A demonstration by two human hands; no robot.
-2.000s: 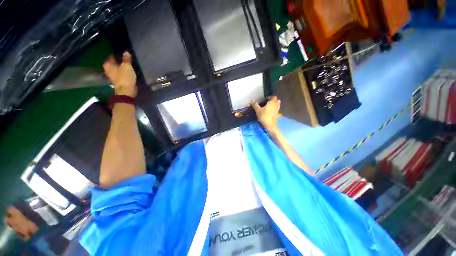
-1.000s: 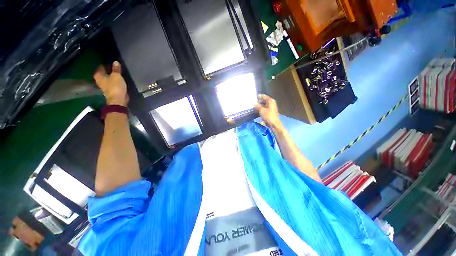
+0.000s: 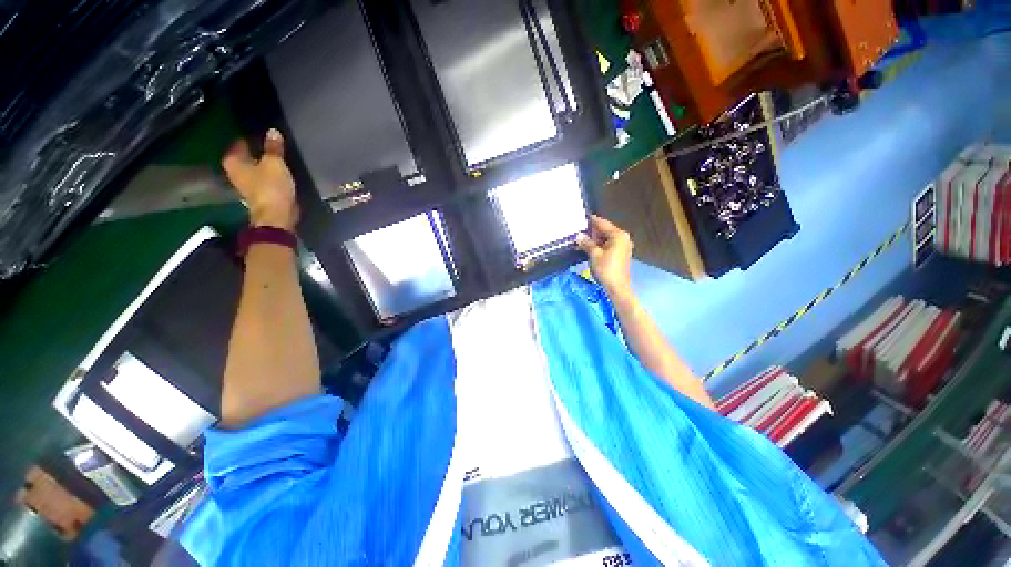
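A large black blister tray (image 3: pixel 471 249) lies in front of me, tilted in the view. Its pockets hold flat panels: two grey ones at the back and two bright, reflective ones near my body. My left hand (image 3: pixel 264 186) is at the tray's left edge, fingers spread; whether it grips the rim is unclear. My right hand (image 3: pixel 609 253) pinches the tray's right rim near the front corner, beside the brightest panel (image 3: pixel 540 210). The tray's far end is cut off by the picture's edge.
Another black tray with a white edge (image 3: pixel 139 299) lies at left. Crumpled glossy black plastic (image 3: pixel 122 100) is at upper left. An orange fixture (image 3: pixel 726 50) and an open box of small shiny parts (image 3: pixel 734 183) are at right. Red-and-white stacks (image 3: pixel 900 343) stand beyond the yellow-black floor tape.
The view shifted left and back again. My right hand's fingers have moved slightly outward along the tray's front right corner. The front right panel now reflects much brighter. The tray stays between my hands.
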